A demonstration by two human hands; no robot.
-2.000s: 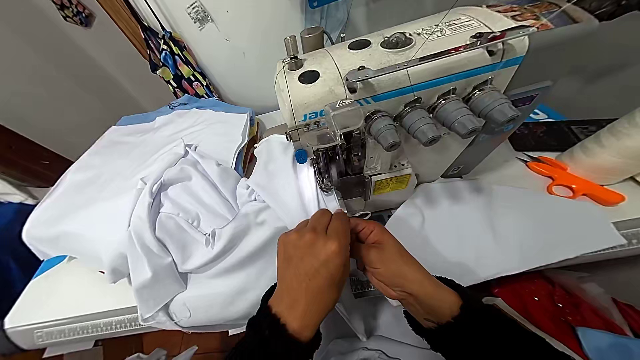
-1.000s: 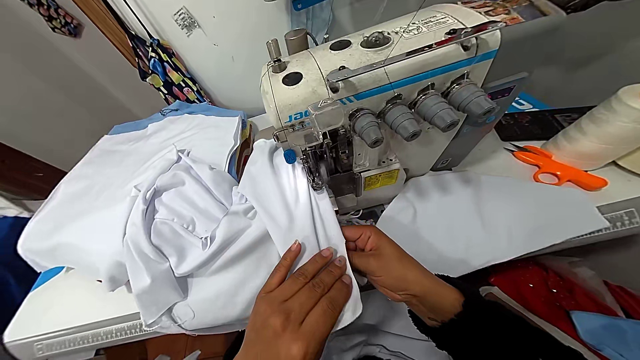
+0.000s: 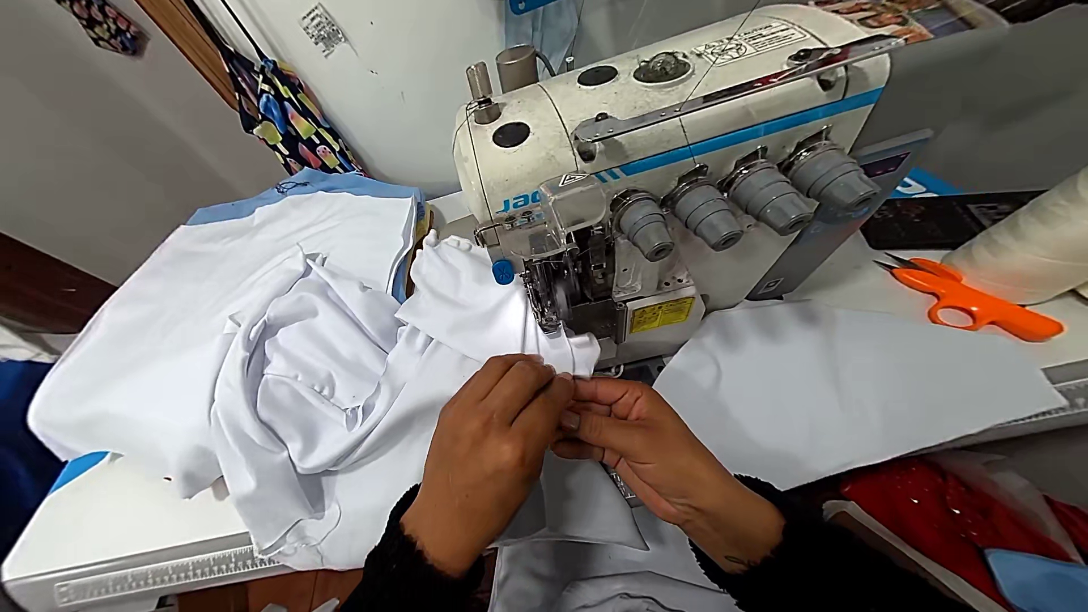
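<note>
White fabric (image 3: 459, 293) runs under the presser foot area of a Jack overlock sewing machine (image 3: 671, 153). Just in front of the needle, my left hand (image 3: 493, 450) pinches the fabric edge between thumb and fingers. My right hand (image 3: 654, 450) meets it there, its fingertips closed on the same edge. The fingertips of both hands nearly touch, and the exact edge between them is partly hidden. To the left, more of the white fabric lies bunched in a loose coil (image 3: 323, 374). A flat white cut piece (image 3: 850, 382) lies right of the machine.
A stack of white and light-blue fabric (image 3: 229, 246) lies at the left. Orange thread snips (image 3: 977, 297) rest beside a large cream thread cone (image 3: 1033, 238) at the right. A ruler strip (image 3: 170, 574) edges the table. Red fabric (image 3: 926, 518) sits below at the right.
My left hand lay spread flat on the fabric a second ago; now it has moved up to the edge by the machine, with its fingers pinched beside my right hand.
</note>
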